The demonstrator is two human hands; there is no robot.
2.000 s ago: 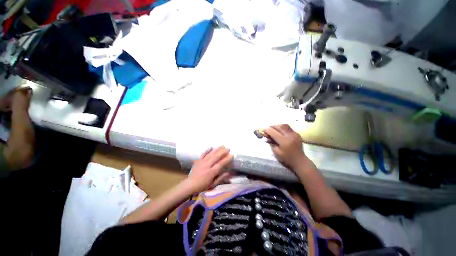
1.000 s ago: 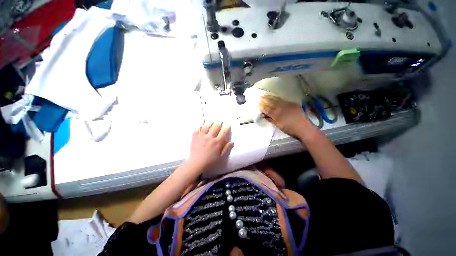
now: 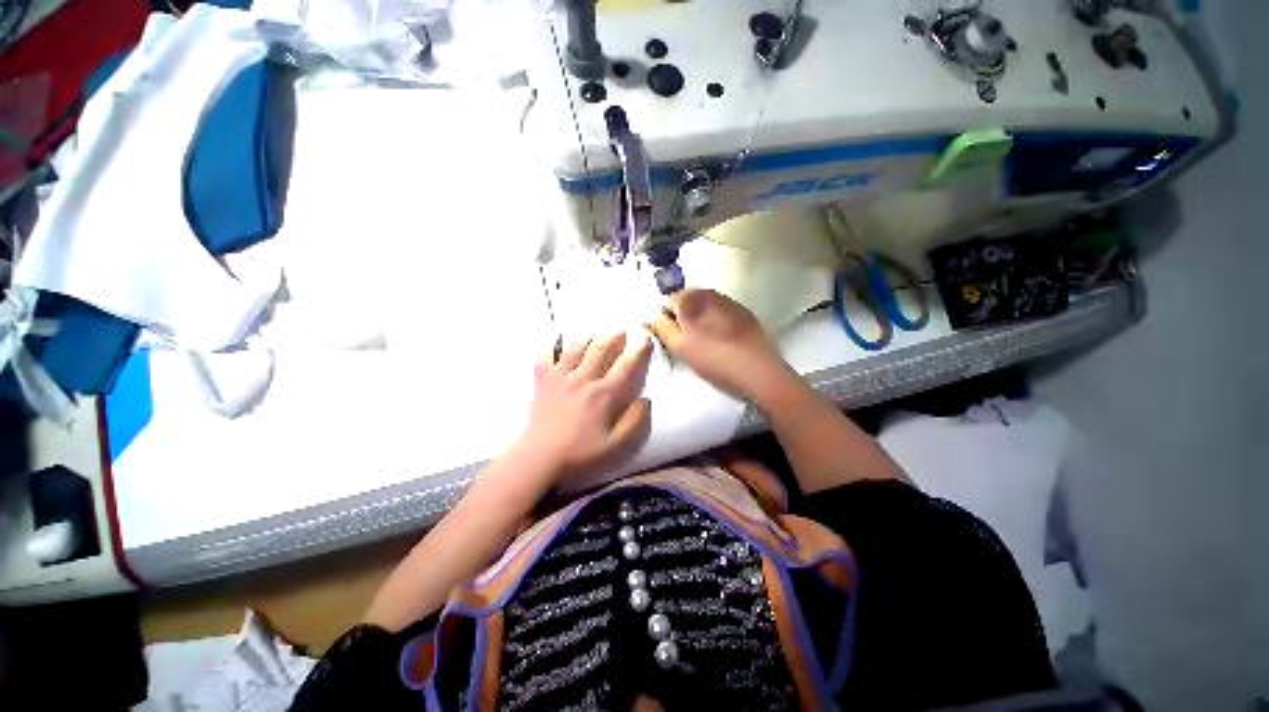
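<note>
A white fabric piece (image 3: 682, 417) lies under both hands in front of the needle and hangs over the table's front edge; its outline blends into the white table. My left hand (image 3: 592, 403) lies palm down on it, fingers slightly spread. My right hand (image 3: 713, 341) is beside the needle area with fingers bent and fingertips at the fabric; a small dark thing shows at the fingertips, too small to name. The presser foot and needle area (image 3: 622, 255) of the white sewing machine (image 3: 863, 111) is just beyond the fingers, washed out by glare.
Scissors with blue handles (image 3: 880, 299) lie right of the needle under the machine arm. A black patterned pouch (image 3: 999, 278) lies at the table's right end. White cloth with blue panels (image 3: 234, 160) is heaped at the left. White fabric bundles (image 3: 995, 466) lie below the table edge, right and left.
The view has swung right, then slightly more. My right hand has moved from beside the scissors left and a little down, closer to my left hand. My left hand stays on the fabric.
</note>
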